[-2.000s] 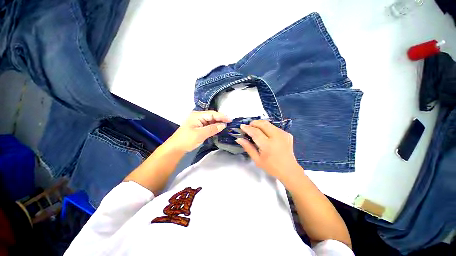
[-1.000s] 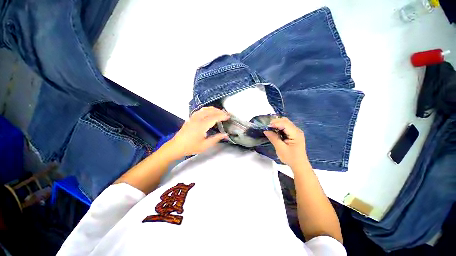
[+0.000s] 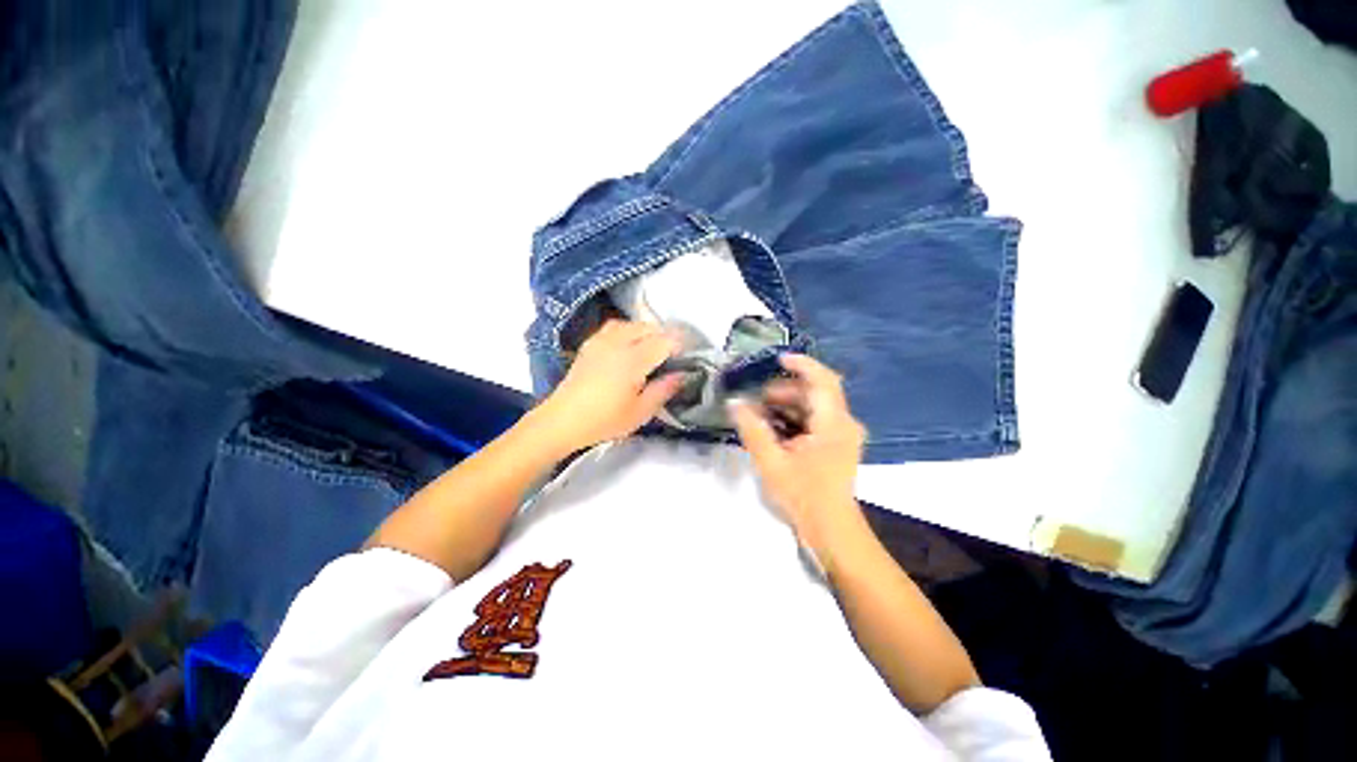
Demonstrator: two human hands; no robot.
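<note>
A pair of blue jeans (image 3: 893, 320) lies on the white table with the wide legs spread away to the upper right. The waistband (image 3: 625, 268) faces me and is open, showing white and pale grey pocket cloth (image 3: 692, 295) inside. My left hand (image 3: 618, 380) grips the near left part of the waist opening. My right hand (image 3: 804, 439) is at the near right part, near the fly, slightly blurred, with fingertips on dark cloth. Whether it holds any small tool cannot be told.
A red cylinder (image 3: 1194, 84) and dark folded cloth (image 3: 1258, 164) lie far right. A phone (image 3: 1173, 343) is near them. A tan block (image 3: 1086, 546) sits at the near table edge. Denim piles hang at the left (image 3: 134, 194) and right (image 3: 1265, 476). The white table's near edge runs past my body.
The fly area went from being pinched between both hands to lying open with the pocket cloth showing. My hands moved apart, then my right hand came slightly inward. The whole view shifted.
</note>
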